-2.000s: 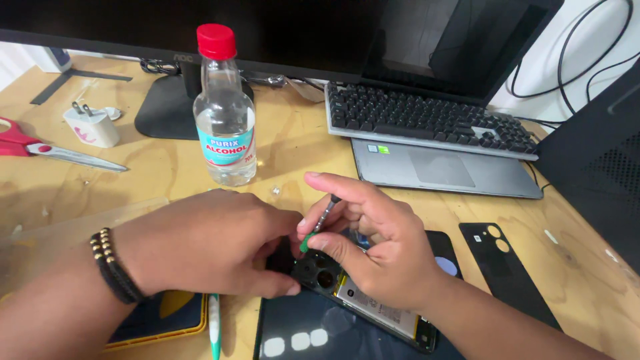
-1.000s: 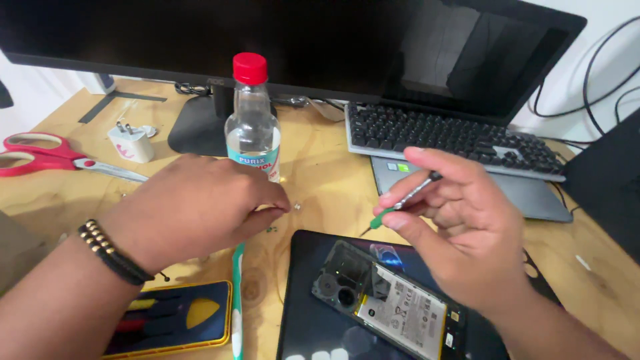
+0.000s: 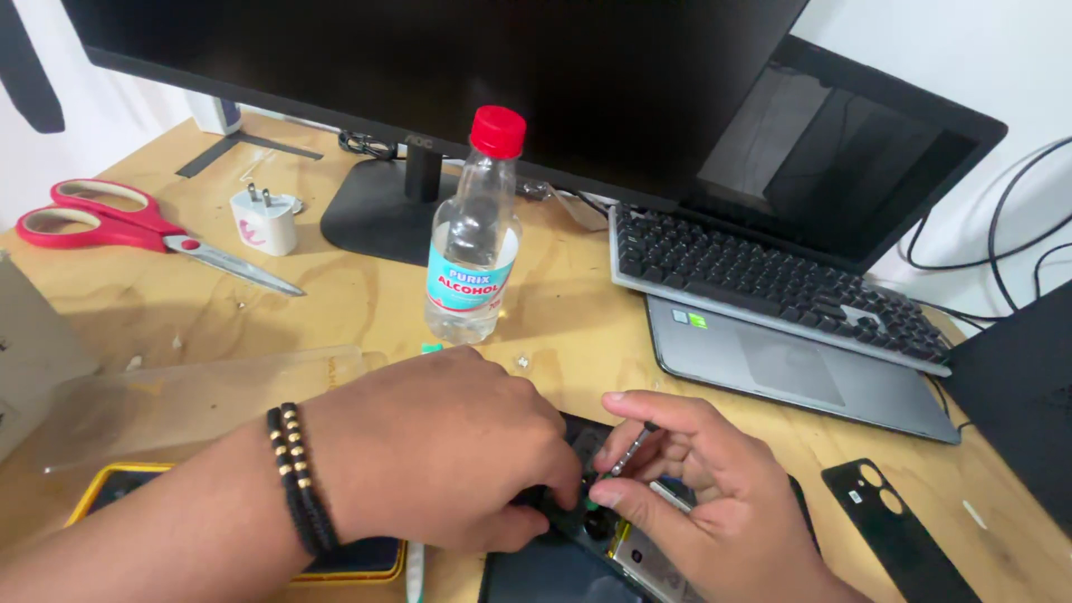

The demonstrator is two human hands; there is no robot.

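An opened smartphone [image 3: 649,563], its battery and camera rings exposed, lies on a dark flat device [image 3: 544,578]. My right hand [image 3: 712,494] holds a small precision screwdriver [image 3: 630,452] with a green part between thumb and fingers, over the phone's camera end; its tip is hidden. My left hand [image 3: 452,452], with dark beaded bracelets on the wrist, is at the same end of the phone, fingers bent downward. Whether its fingertips grip the phone or a small part cannot be seen. The phone's black back cover [image 3: 909,536] lies to the right.
An alcohol bottle [image 3: 471,276] stands beyond my left hand. Red-handled scissors [image 3: 159,226] and a white charger [image 3: 265,222] lie at the left. A yellow-edged case [image 3: 368,576] is partly under my left arm. A keyboard [image 3: 770,289] rests on a laptop [image 3: 779,368] below a monitor [image 3: 419,75].
One second ago my hands were apart, with the phone uncovered between them. Both have come together over its camera end, the screwdriver still in my right hand.
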